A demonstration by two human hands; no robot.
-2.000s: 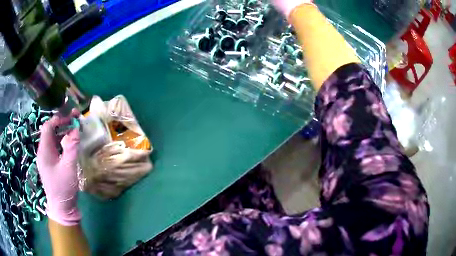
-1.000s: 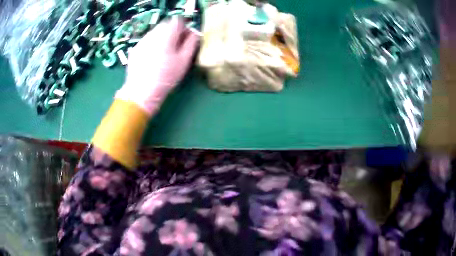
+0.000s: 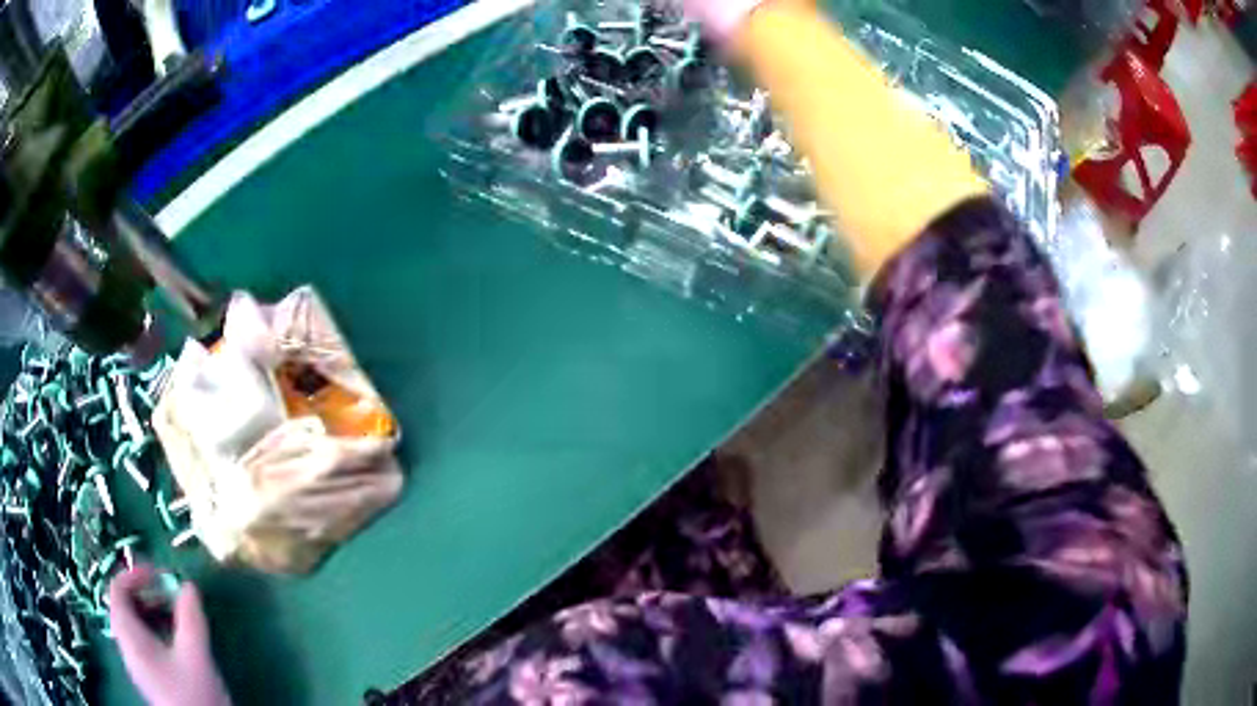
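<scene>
My left hand (image 3: 168, 641), in a pale pink glove, is low at the left beside the loose heap of green-headed shaft parts (image 3: 97, 483). Its thumb and finger are around a small teal and dark spot; whether it grips a part is unclear. The film-wrapped fixture block (image 3: 297, 503) with an orange patch sits above it. No teal top shows on its white seat. My right hand (image 3: 720, 14) is at the top edge over the clear tray (image 3: 648, 255), mostly cut off; its fingers are hidden. Green-headed parts (image 3: 600, 124) lie in groups in the tray.
A dark green and metal upright tool (image 3: 83, 235) stands at the left by the block. A blue bin (image 3: 317, 62) is behind the pale table edge. Red plastic items (image 3: 1137, 145) and clear plastic (image 3: 1110, 310) are at the right, beyond the green table (image 3: 552, 400).
The view has swung right from the block. My right hand has come into view over the tray. My left hand is now lower than the block, and the seat's teal top no longer shows.
</scene>
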